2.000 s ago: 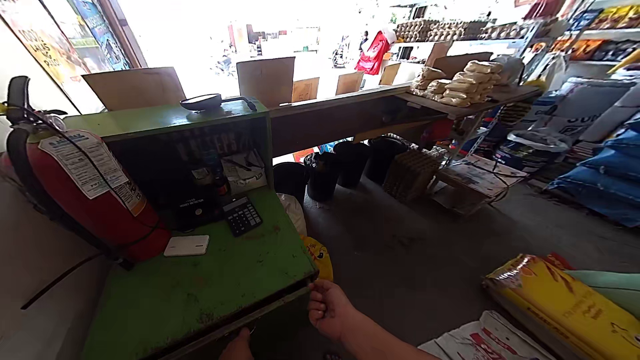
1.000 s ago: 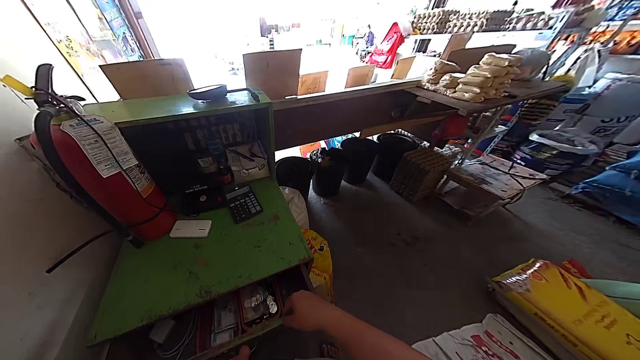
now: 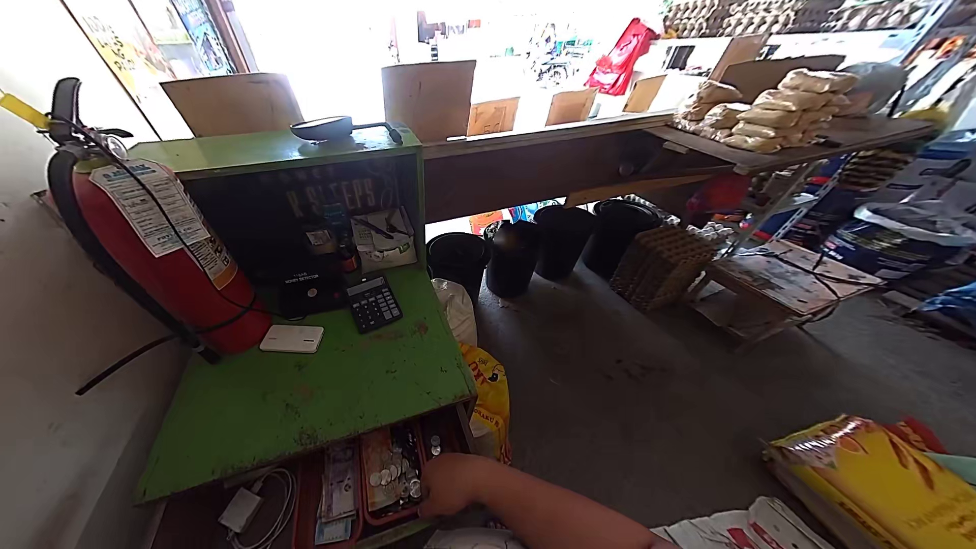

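Note:
The drawer (image 3: pixel 396 530) of the green wooden desk (image 3: pixel 328 404) stands pulled out. My right hand (image 3: pixel 450 484) is over its right part, beside a red tray of coins (image 3: pixel 393 473); the fingertips are hidden, so a hold on anything cannot be told. Left of the coins lie banknotes (image 3: pixel 339 484) in another compartment. A white charger (image 3: pixel 241 509) with a coiled cable is at the drawer's left. My left hand is out of the picture. On the desktop are a black calculator (image 3: pixel 374 303), a white flat device (image 3: pixel 291 338) and a black money detector (image 3: pixel 309 293).
A red fire extinguisher (image 3: pixel 168 252) stands at the desk's left, by the wall. Black buckets (image 3: pixel 512 259) and stacked egg trays (image 3: pixel 659 267) line the counter's underside. A low wooden table (image 3: pixel 793 278) is at the right, a yellow sack (image 3: pixel 877 488) at the lower right.
The drawer, nearly closed two seconds ago, has come out, and its coins and banknotes now show. My right hand has moved left, to the coin tray. My left hand has left the view.

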